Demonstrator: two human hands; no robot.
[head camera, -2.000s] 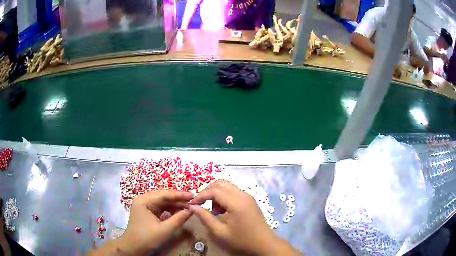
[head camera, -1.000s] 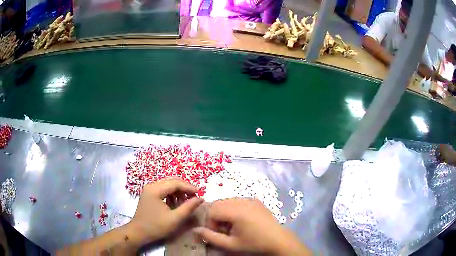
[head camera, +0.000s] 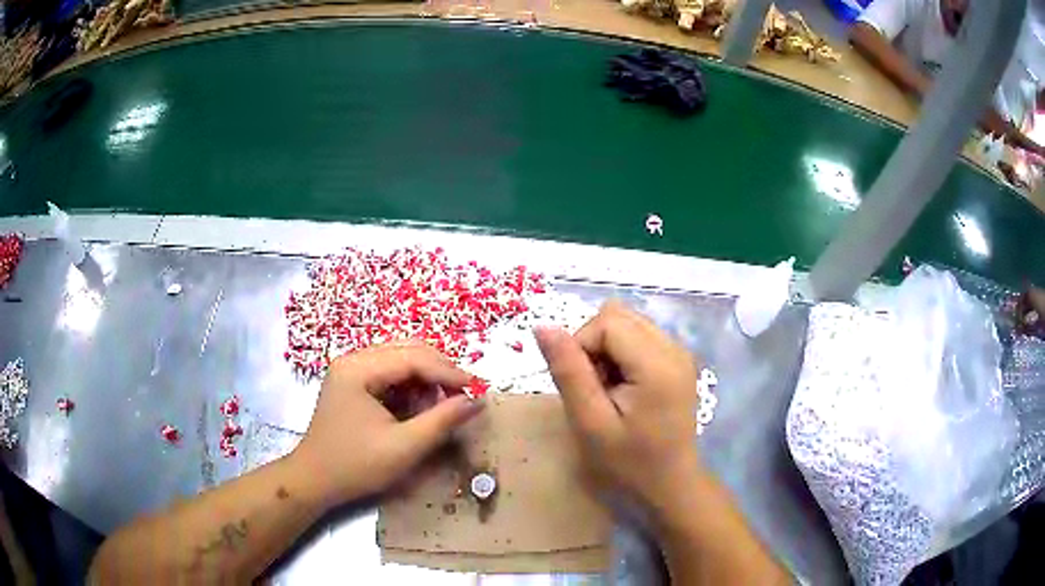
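My left hand (head camera: 384, 418) is over the left edge of the brown cardboard pad (head camera: 539, 458), its thumb and fingertips closed on a small red piece (head camera: 474, 388). My right hand (head camera: 625, 401) is over the pad's right side by the white rings (head camera: 521, 356), thumb and index apart; I cannot tell if anything tiny is between them. A small round piece (head camera: 482, 486) sits on a dark stain on the pad. The heap of red-and-white parts (head camera: 390, 303) lies beyond the pad.
Loose red pieces (head camera: 230, 426) lie left of the pad. A clear bag of white parts (head camera: 854, 424) stands at right near the grey post (head camera: 917, 160). A white cone-shaped item (head camera: 764, 300) is at the table's far edge. A black bundle (head camera: 657, 80) lies on the green belt (head camera: 458, 126). A person works at upper right.
The view has tilted down, showing more of the pad. My hands have moved apart; my right hand has moved forward and right to the white rings. The round piece is uncovered again.
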